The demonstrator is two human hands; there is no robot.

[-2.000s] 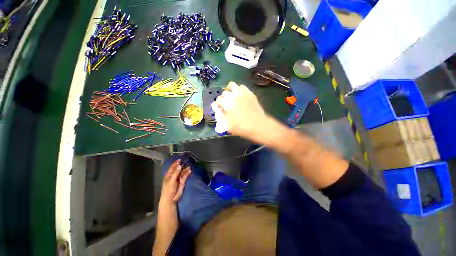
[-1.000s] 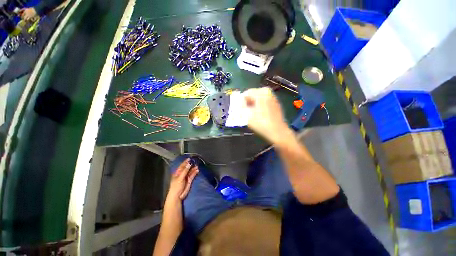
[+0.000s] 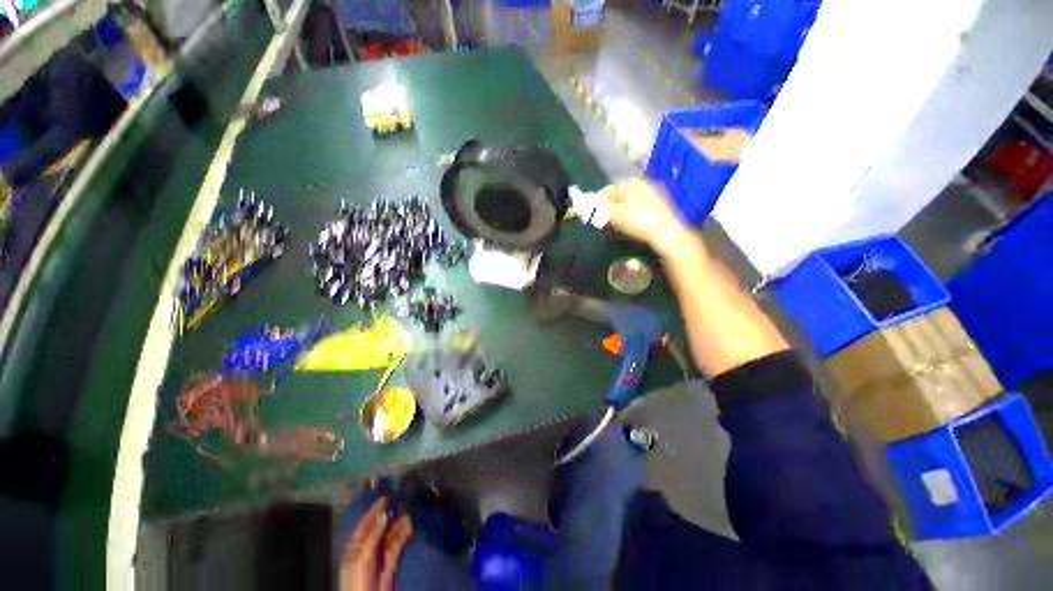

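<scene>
My right hand (image 3: 641,216) is out over the far right side of the mat, beside the black round hood (image 3: 503,206), with its fingers closed on a small white cloth (image 3: 591,208). My left hand (image 3: 376,547) is low at the bottom edge, over my lap, partly cut off and blurred; I cannot tell whether it holds anything. The dark fixture (image 3: 456,387) sits near the bench's front edge, with the amber flux tin (image 3: 389,413) to its left. The blue soldering gun (image 3: 630,358) with its orange trigger lies to the right of the fixture.
Behind the fixture are a small pile (image 3: 430,308) and a big heap (image 3: 379,248) of components. Yellow (image 3: 355,346), blue (image 3: 266,349) and red wires (image 3: 225,410) lie left. Wired components (image 3: 229,260) lie far left. A round tin (image 3: 629,274) and blue bins (image 3: 866,289) are right.
My right hand has moved from the fixture out to beside the hood, taking the white cloth along. The view has shifted, showing more of the bench's far end. My left hand stays low over my lap.
</scene>
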